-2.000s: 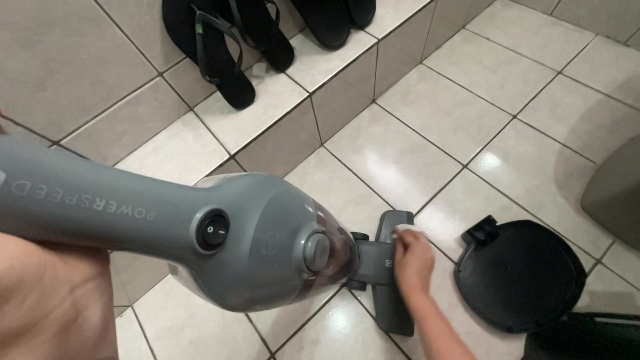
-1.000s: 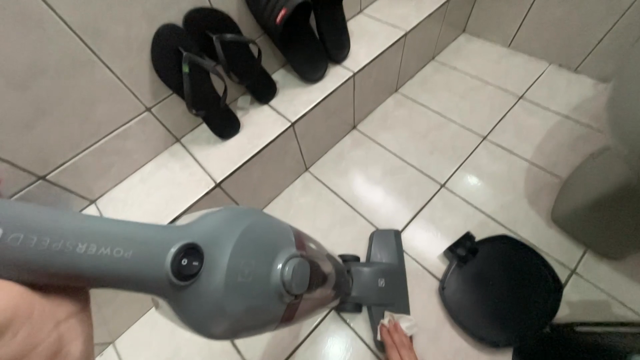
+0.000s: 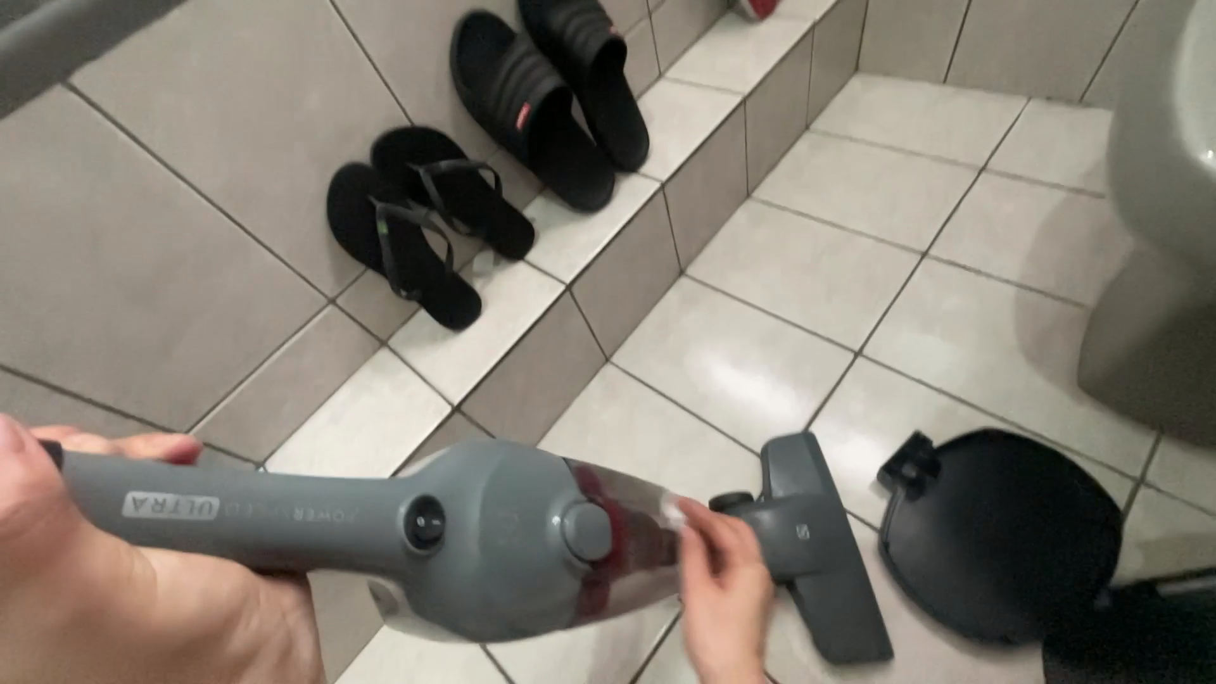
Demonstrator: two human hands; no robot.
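My left hand [image 3: 180, 589] is closed around the handle of a grey upright stick vacuum cleaner [image 3: 484, 541], which lies across the lower left of the view. Its power switch and round button face up, and a clear dust container tapers toward the floor head [image 3: 822, 551] on the tiles. My right hand [image 3: 727, 589] touches the end of the clear container. Something white, perhaps a cloth or tissue, shows at its fingertips, which are blurred. The rest of that piece is hidden by the fingers.
Black flip-flops [image 3: 427, 223] and black slides [image 3: 541, 109] stand on a tiled ledge [image 3: 508, 318] along the wall. On the floor at right lies a black round lid [image 3: 1002, 537], beside a dark object at the corner. A toilet base [image 3: 1159, 313] stands at the right edge.
My right hand has moved from the floor head up to the vacuum's clear container. My left hand has kept hold of the handle. The view has shifted, showing more of the ledge.
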